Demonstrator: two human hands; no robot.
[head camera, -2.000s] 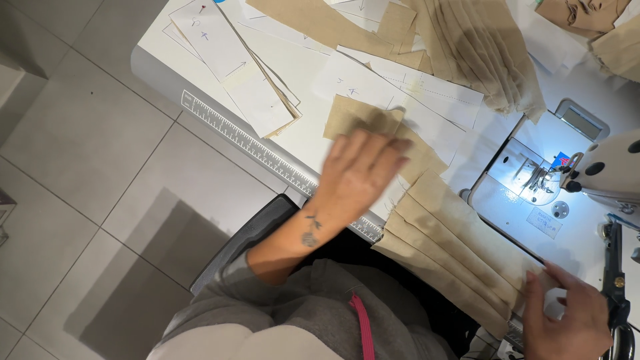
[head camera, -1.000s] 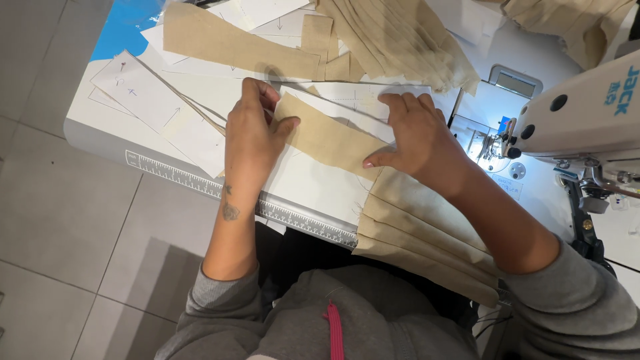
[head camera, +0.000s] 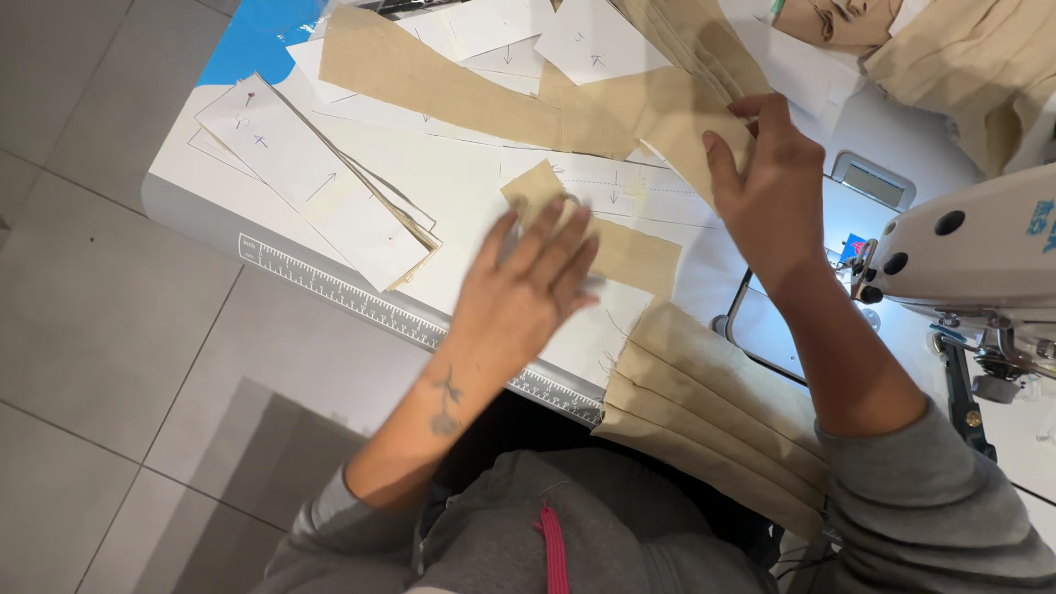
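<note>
My left hand (head camera: 528, 285), slightly blurred, lies with spread fingers over a short curved tan fabric strip (head camera: 631, 252) on the white table. My right hand (head camera: 767, 157) is at the lower end of a pile of pleated tan fabric (head camera: 701, 41), thumb and fingers around its edge; whether they grip it is not plain. A tan pleated panel (head camera: 709, 396) hangs over the table's front edge, between my hands and my lap. Paper pattern pieces (head camera: 602, 190) with pencil lines and arrows lie behind the short strip. A longer curved tan fabric piece (head camera: 437, 82) rests farther back.
A white sewing machine (head camera: 973, 239) with its lamp lit stands at the right. Pinned paper patterns over fabric (head camera: 322, 190) lie at the left. A printed ruler (head camera: 346, 301) runs along the table's front edge. More crumpled tan fabric (head camera: 973, 74) sits at the back right.
One second ago both hands were at the ends of the short tan strip. My right hand has moved away to the pleated pile; my left is now over the strip. The view has shifted.
</note>
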